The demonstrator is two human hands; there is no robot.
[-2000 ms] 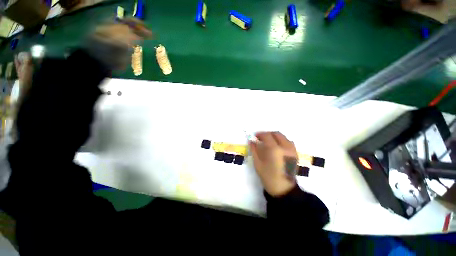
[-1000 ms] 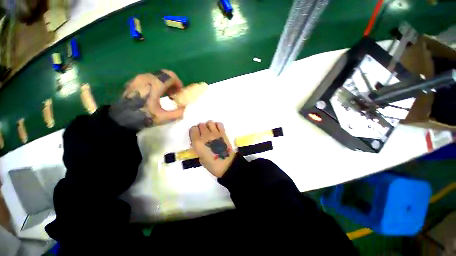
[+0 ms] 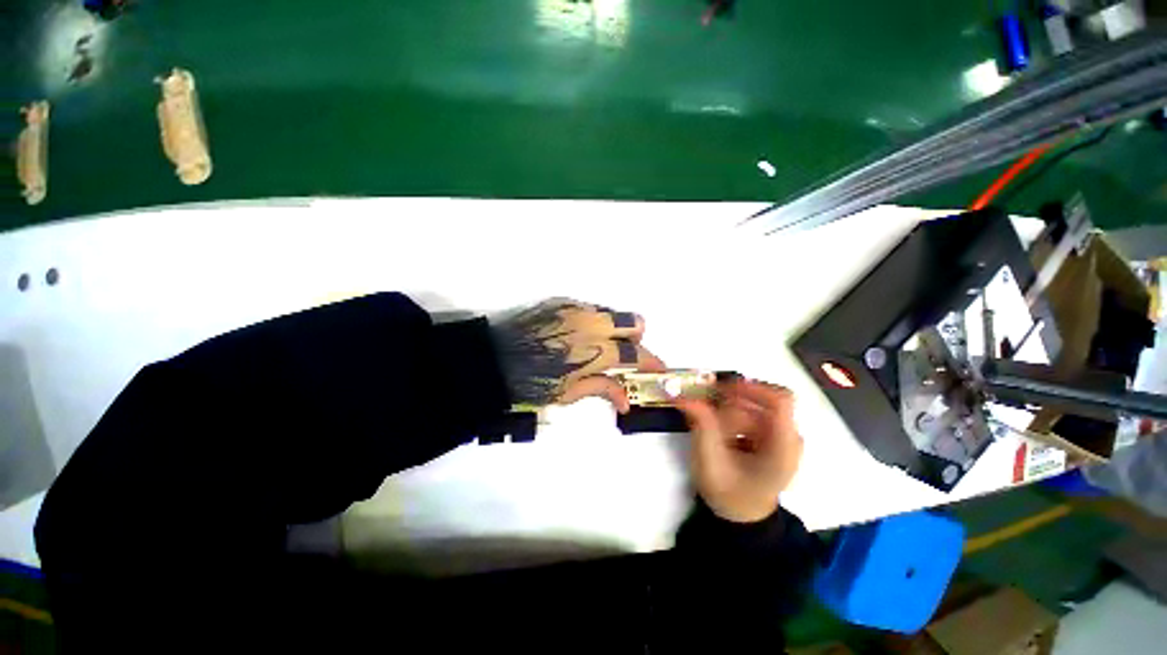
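Note:
A short yellow-gold workpiece lies at the black locating blocks on the white table. My left hand reaches across from the left, with its fingertips on the workpiece's left end. My right hand is at the workpiece's right end, with thumb and fingers close together and slightly blurred. I cannot tell whether a small part is between them. More black blocks show below my left wrist. My left hand and sleeve hide part of the fixture.
The black feeder with a glowing red switch stands at right, a cardboard box beyond it. A slanting metal post rises behind. Tan workpieces lie on the green belt. A blue stool is below right.
My left hand has come from the table's far edge to the fixture. My right hand has moved right along it to the workpiece's right end. The view has shifted.

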